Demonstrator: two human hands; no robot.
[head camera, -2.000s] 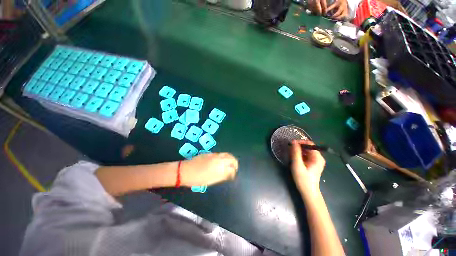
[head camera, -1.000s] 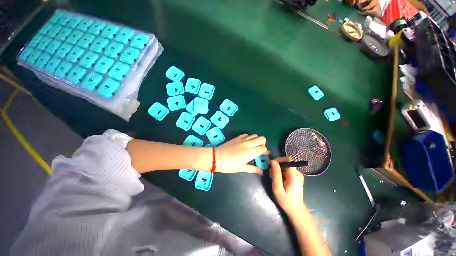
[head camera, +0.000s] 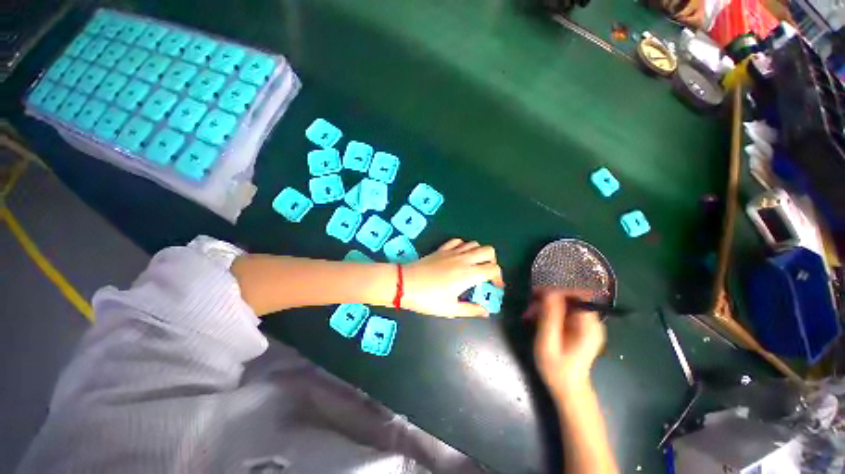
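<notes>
My left hand rests on the bench and holds a turquoise housing at its fingertips. My right hand is slightly blurred and holds a dark pen-like tool at the near edge of the round parts dish. The dish has speckled grey contents; single pieces are too small to tell. Many loose turquoise housings lie left of and beyond my left hand, some partly under my forearm. Two more housings lie beyond the dish to the right.
A blister tray filled with turquoise housings stands at the left. A loose slim tool lies right of the dish. A brown edge strip, a blue bin and a black gridded tray are at right. Round tins stand at the far edge.
My left hand has moved right from the loose housings and now holds one. My right hand went from the dish to that housing, then back right to the dish's near edge.
</notes>
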